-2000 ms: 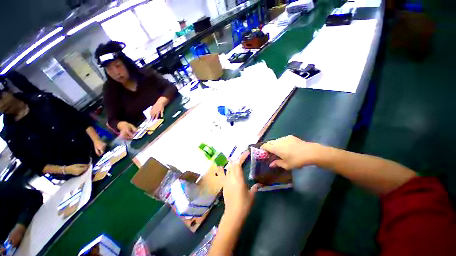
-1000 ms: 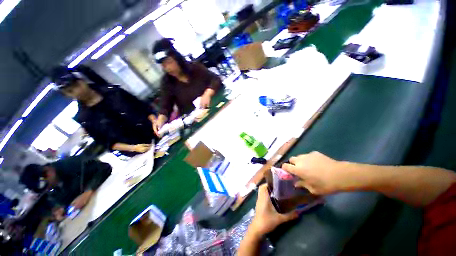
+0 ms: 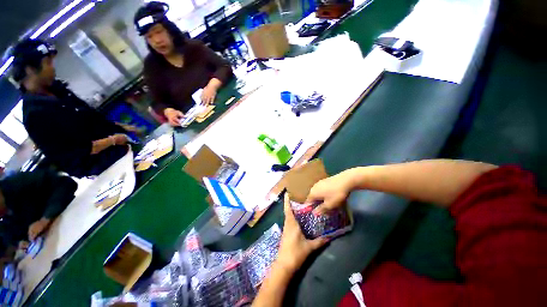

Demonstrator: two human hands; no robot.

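A small carton (image 3: pixel 306 177) with its brown lid flap raised stands at the bench's near edge. A bubble-wrapped product (image 3: pixel 321 220), dark with a red patch, lies inside it. My left hand (image 3: pixel 292 238) grips the carton from its left side. My right hand (image 3: pixel 333 190) reaches in from the right, its fingers pressing on the wrapped product at the opening. The carton's bottom is hidden. More bubble-wrapped products (image 3: pixel 225 282) lie heaped at the lower left.
An empty open carton (image 3: pixel 129 261) lies left of the heap. Blue-and-white cartons (image 3: pixel 228 207) stand ahead, one with its flap up. A green tape dispenser (image 3: pixel 274 149) and cable bundle (image 3: pixel 307 102) lie on the white sheet (image 3: pixel 240 129). Several people work opposite.
The wrapped product has gone down into the carton, and the brown flap now shows upright. My right hand presses from above. The camera view has shifted.
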